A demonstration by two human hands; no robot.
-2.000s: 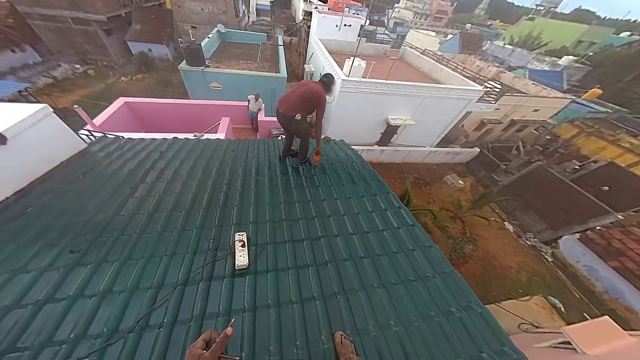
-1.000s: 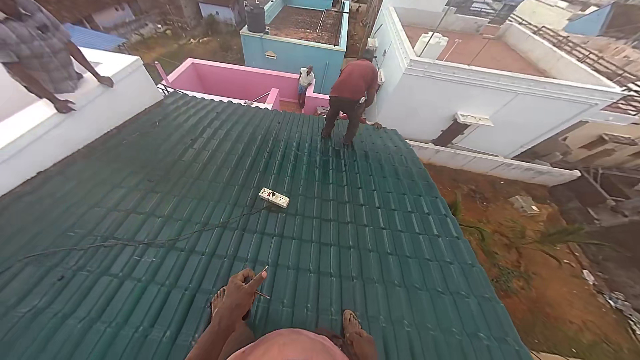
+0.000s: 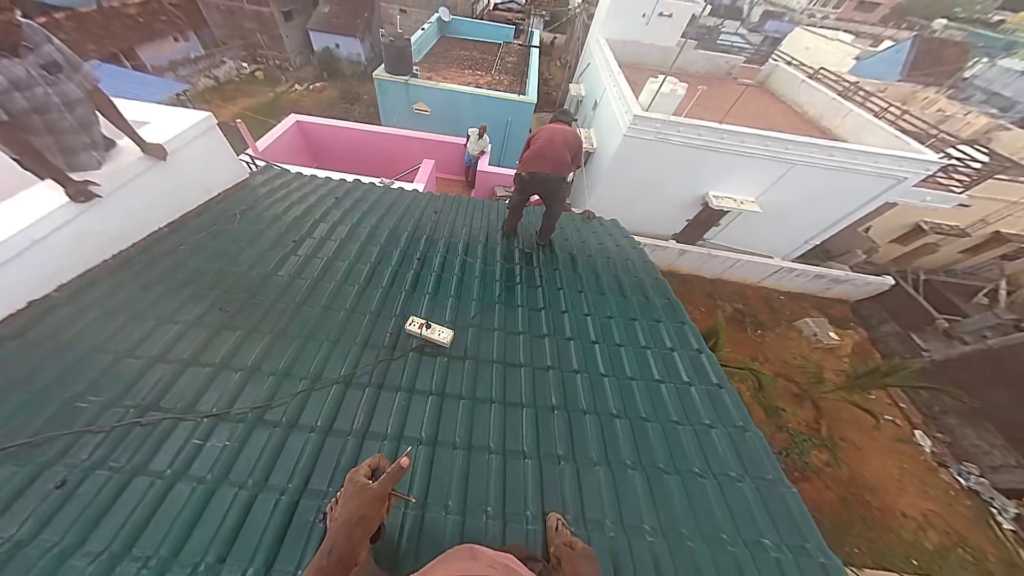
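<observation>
My left hand [image 3: 362,500] is at the lower middle, its thumb pointing up and right. It is closed on a thin rod-like piece [image 3: 403,496] that sticks out to the right; a small light tip shows by the thumb. Whether these are one piece or two, I cannot tell. My right hand is out of view. Ahead on the green tile-profile roof sheet [image 3: 480,416] lies a white extension socket board [image 3: 430,331], with a black plug in it and a dark cable [image 3: 264,406] running left. My sandalled foot [image 3: 558,528] is at the bottom.
A person in a red shirt [image 3: 550,152] bends over at the far roof edge. Another person [image 3: 48,96] leans on the white parapet [image 3: 160,204] at left. A third person [image 3: 476,148] stands by the pink wall [image 3: 368,144]. The right roof edge drops to bare ground [image 3: 848,448].
The person in red stands more to the right relative to the roof edge. The person at the left parapet has come into view. My left hand stays closed on the thin piece. The view has shifted.
</observation>
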